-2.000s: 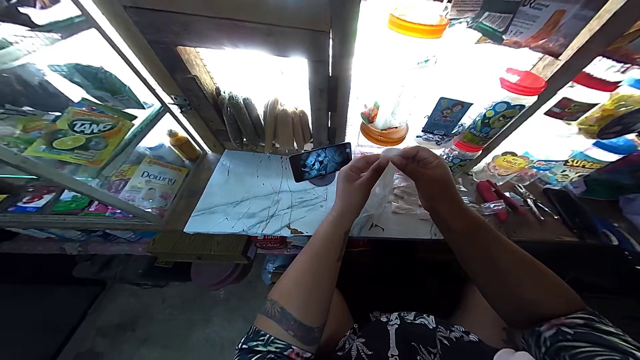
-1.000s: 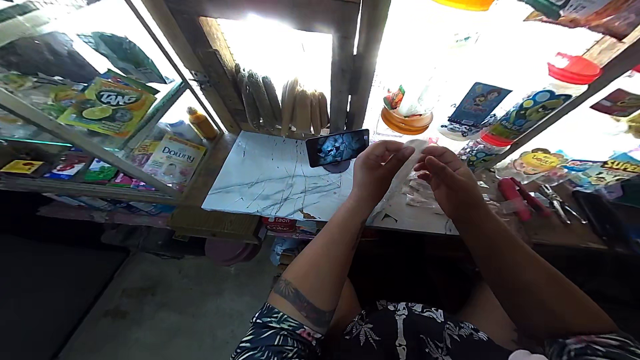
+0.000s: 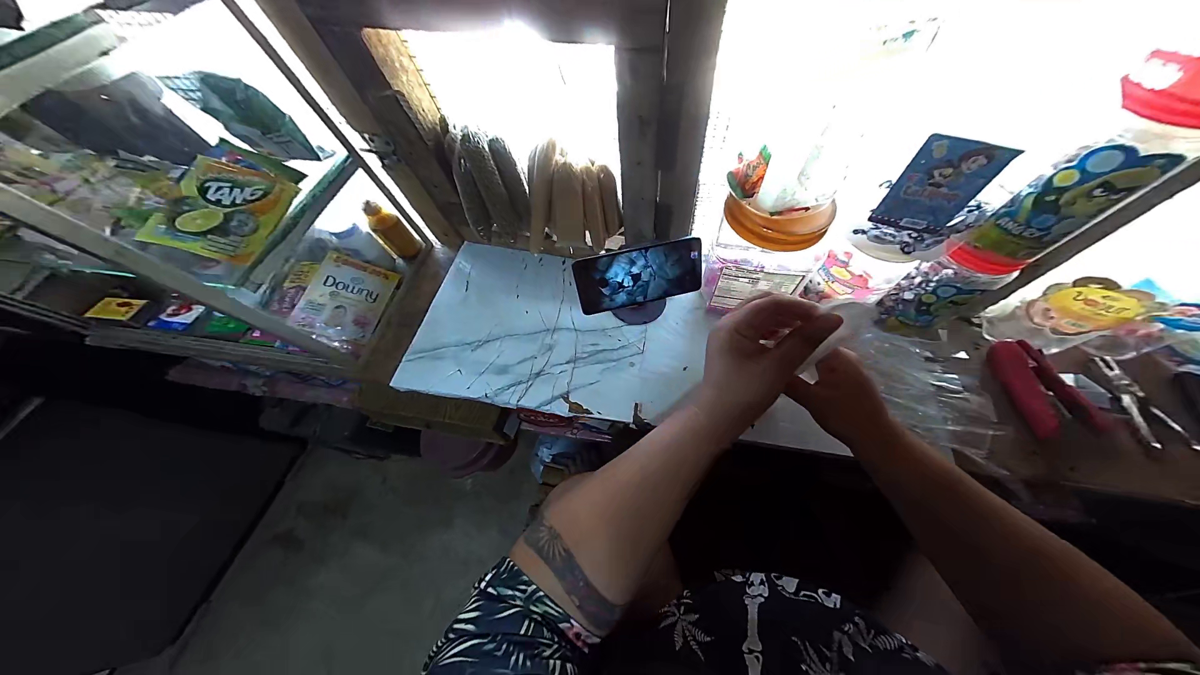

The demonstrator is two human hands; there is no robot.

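Note:
Over the right part of the marble-patterned tabletop (image 3: 511, 328), my left hand (image 3: 757, 354) and my right hand (image 3: 844, 398) are close together. Between them is a piece of thin translucent plastic (image 3: 848, 328), probably a bag, which my left hand grips at its upper part. My right hand is below it, with its fingers at the plastic's lower edge. A smartphone (image 3: 637, 275) leans on a round stand (image 3: 640, 311) to the left of my hands, its screen lit. Clear plastic bags (image 3: 923, 384) lie just right of my right hand.
Red-handled pliers or a similar tool (image 3: 1027, 389) and metal pliers (image 3: 1125, 394) lie at the right. Behind stand plastic jars, one with an orange rim (image 3: 778, 225), another with a red lid (image 3: 1162, 89). Filled long packs (image 3: 562, 197) lean at the window. A glass cabinet with packets (image 3: 225, 202) is at left.
My hands have turned and overlap more, with the left hand now tilted over the plastic and the right hand lower beneath it. The phone has stayed on its stand.

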